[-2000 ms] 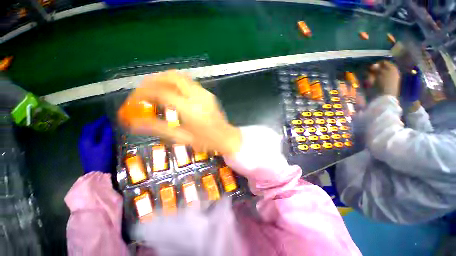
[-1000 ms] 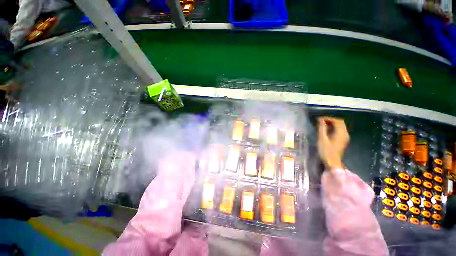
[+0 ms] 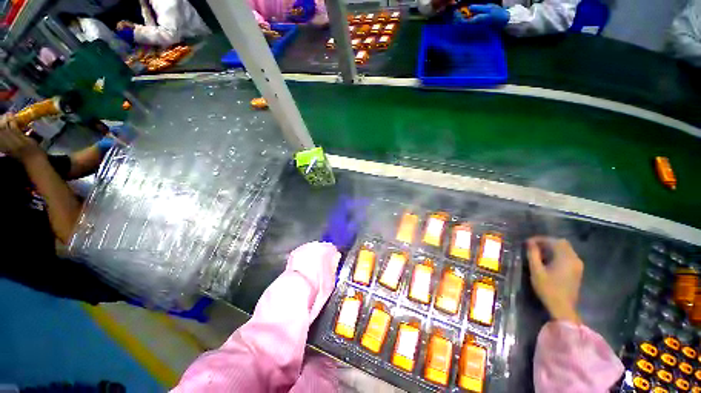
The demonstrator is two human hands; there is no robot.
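A clear packing tray (image 3: 503, 338) lies slightly slanted on the dark bench, with three visible rows of orange devices (image 3: 421, 281) lying flat in pockets. Some devices show white labels. The top row is shorter at its left end. My left hand (image 3: 346, 221), in a blue-purple glove, is blurred at the tray's upper left corner; whether it grips the edge cannot be seen. My right hand (image 3: 556, 276), bare, is just right of the tray with fingers loosely curled and thumb apart, nothing visible in it.
Empty tray stack (image 3: 177, 199) at left; green packet (image 3: 315, 166) at the foot of a grey post (image 3: 265, 77). Green conveyor (image 3: 492, 130) beyond, with loose devices. Neighbour's tray (image 3: 649, 307) at right. Blue bin (image 3: 463, 57) and workers across the belt; a person (image 3: 46, 199) at far left.
My right hand has left the tray, over which it was blurred two seconds ago, and is beside it. My left hand stays at the tray's left side. The view has swung left, showing the tray stack.
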